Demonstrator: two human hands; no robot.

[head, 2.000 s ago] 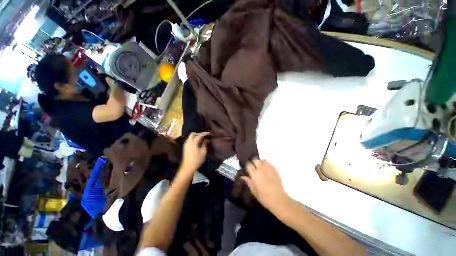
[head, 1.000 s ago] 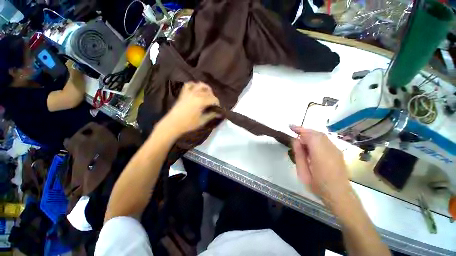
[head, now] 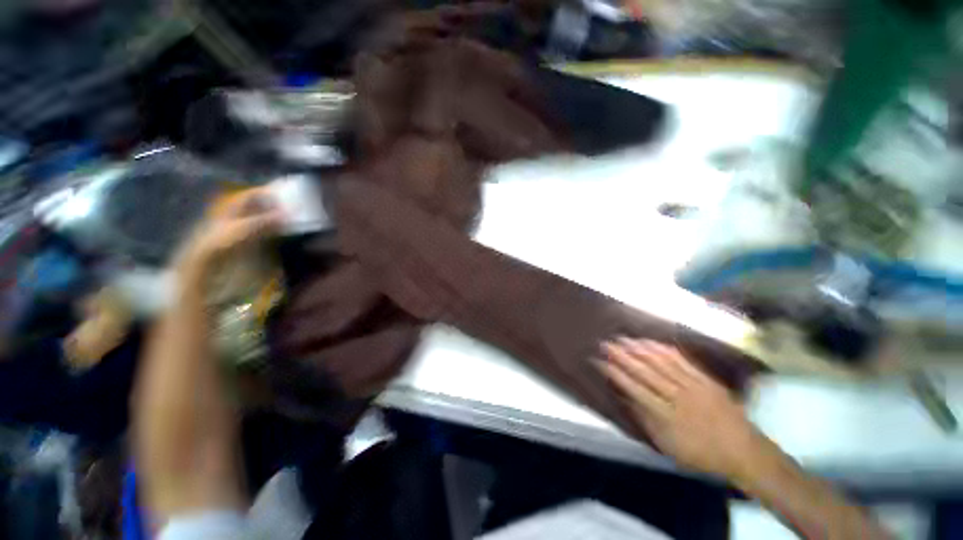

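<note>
The picture is blurred. The brown garment (head: pixel 422 200) lies bunched across the left of the white table. Its flattened brown sleeve or panel (head: pixel 539 316) stretches right towards the machine. My right hand (head: pixel 681 406) lies flat on this panel near its right end, fingers extended. My left hand (head: pixel 227 232) is raised at the left, beyond the garment, with its fingertips at a small white piece (head: pixel 301 204). Blur hides whether the fingers grip it.
The sewing machine (head: pixel 781 264) with its blue band stands at the right, a green cup (head: pixel 871 95) behind it. Snips (head: pixel 933 401) lie at the far right. A black part of the garment (head: pixel 607 111) reaches over the back of the table. A blurred person's hand (head: pixel 97 327) shows at the left.
My left hand has let go of the brown cloth and moved left to the white piece. The narrow strip between my hands now lies as a wide flat panel, with my right hand spread on it.
</note>
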